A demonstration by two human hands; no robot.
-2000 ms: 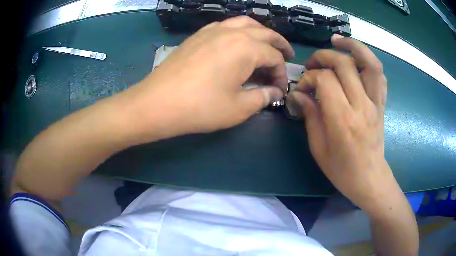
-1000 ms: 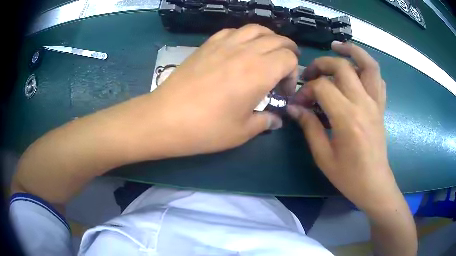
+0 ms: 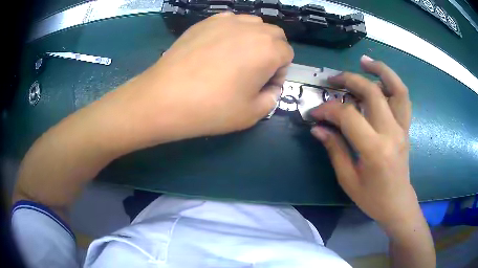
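Observation:
The silver-grey four-position fixture (image 3: 309,75) lies flat on the dark green surface, its left part hidden under my left hand. A shiny round part (image 3: 288,103) sits in an opening between my hands; other round openings show to its right, partly covered. My left hand (image 3: 230,73) is bare and curled over the fixture, thumb and fingertips at the left side of the round part; what they pinch is hidden. My right hand (image 3: 367,120) is bare, index fingertip at the fixture's lower edge, thumb apart below it, other fingers spread over its right end.
A black notched block (image 3: 309,26) stands just beyond the fixture. Tweezers (image 3: 81,56) lie at left, with a loose silver ring-like part (image 3: 34,93) and a small dark round item (image 3: 39,64) nearby. Another strip with round parts (image 3: 439,15) lies at far right. A white band crosses behind.
My left hand has shifted slightly up and left, covering the fixture's left end. My right fingers have spread and moved off the round part, exposing more fixture. The far-right strip has moved further into view.

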